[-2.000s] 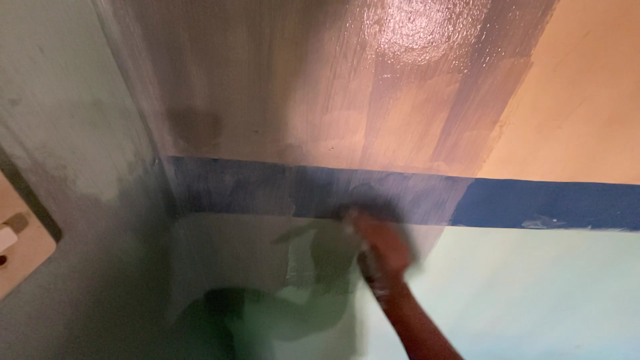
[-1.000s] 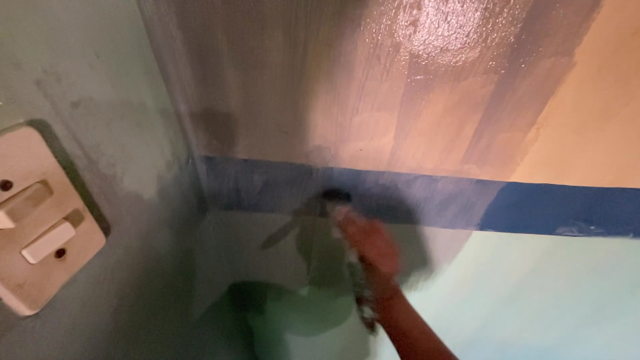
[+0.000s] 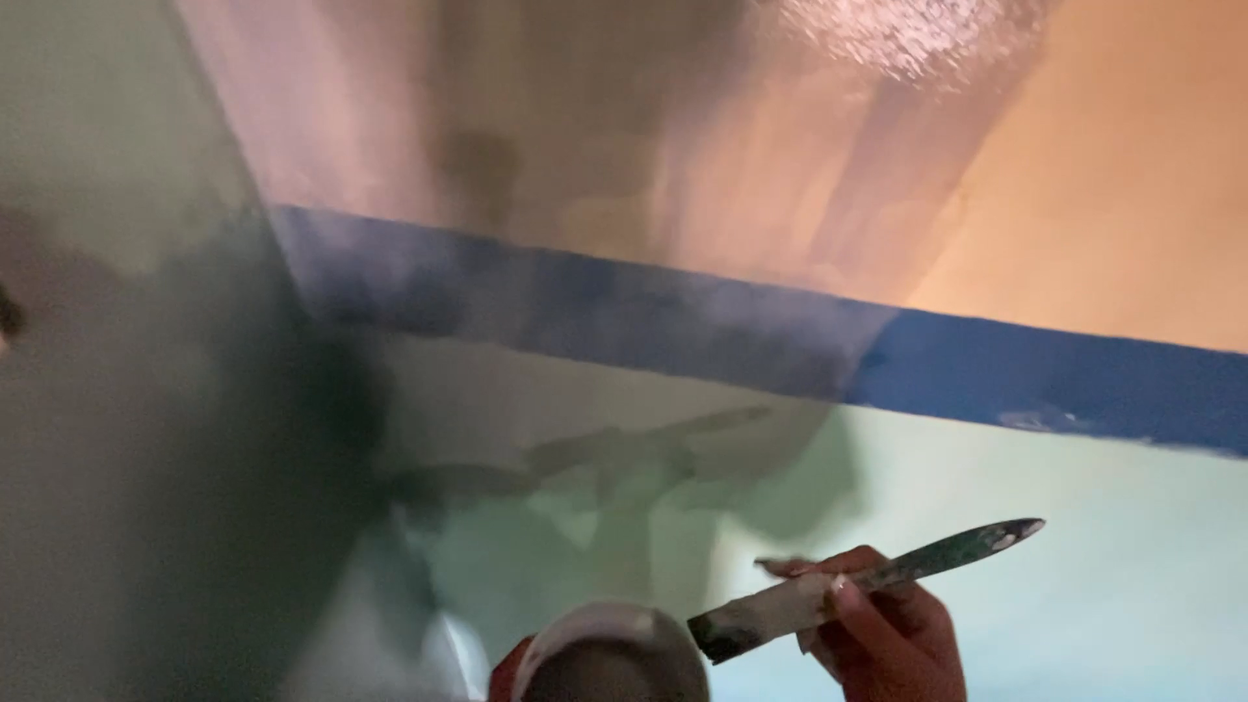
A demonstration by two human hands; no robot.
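My right hand (image 3: 877, 624), at the lower right, grips a flat paintbrush (image 3: 780, 609) around its ferrule and lower handle. The dark bristles point down and left, close to the rim of a round container (image 3: 612, 648) at the bottom edge; whether they touch it I cannot tell. The handle, smeared with paint, points up to the right. Of my left hand (image 3: 507, 671) only a small part shows at the container's left side, holding it. Behind them is a wall with a peach-orange upper part (image 3: 1121, 166), a blue stripe (image 3: 1033, 375) and a pale green lower part (image 3: 1092, 497).
A thin brownish-grey coat (image 3: 565, 117) covers the left of the wall and part of the stripe, with a glossy wet patch (image 3: 916, 34) at the top. The greenish side wall (image 3: 88, 127) meets it in a corner at the left. Shadows of hands and brush fall across the wall.
My right hand has moved away from the blue stripe, down and to the right, with the brush. The container and part of my left hand have come into view. The switch plate has left the view.
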